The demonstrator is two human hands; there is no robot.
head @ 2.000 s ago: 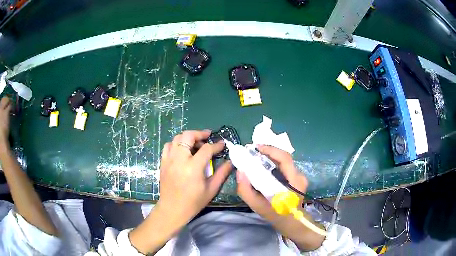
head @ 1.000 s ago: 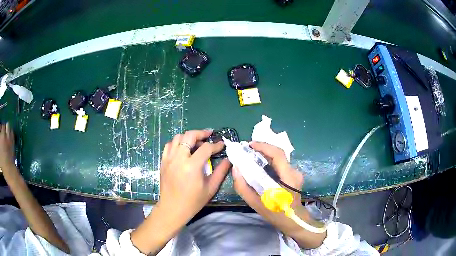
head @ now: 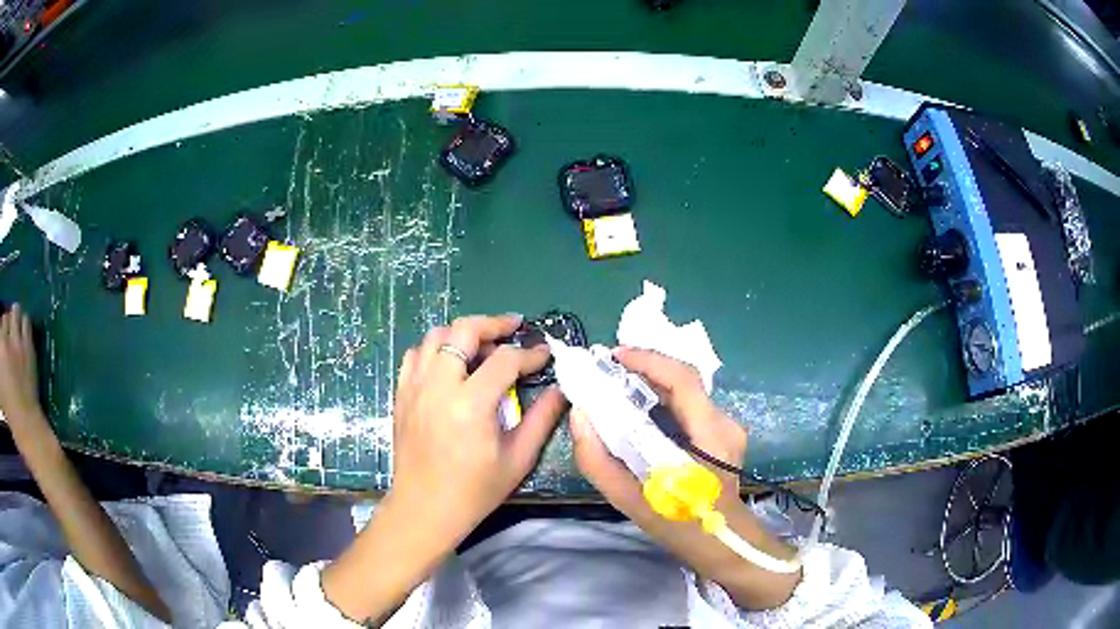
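A black device housing [head: 563,332] lies on the green bench, partly hidden by my fingers. My left hand [head: 464,412], bare with a ring, holds its left side; a battery [head: 510,407] shows between thumb and fingers. My right hand [head: 669,430] grips the white glue syringe [head: 604,406], slanted with its tip at the housing. The tip's exact contact cannot be told. A yellow cap [head: 683,492] sits at the syringe's rear, with a pale hose running from it over my wrist. A white paper scrap [head: 665,332] lies beside my right hand.
Housings with batteries lie at left [head: 192,246], back centre [head: 477,151], centre [head: 598,187] and right [head: 892,184]. A blue-fronted controller [head: 970,246] stands at right. A pale rail [head: 553,70] and metal post [head: 847,49] border the bench. Another person's arm [head: 55,479] is at left.
The syringe's rear end has shifted slightly left with my right hand. My left hand stays almost still on the housing. The other person's hand at far left has moved down.
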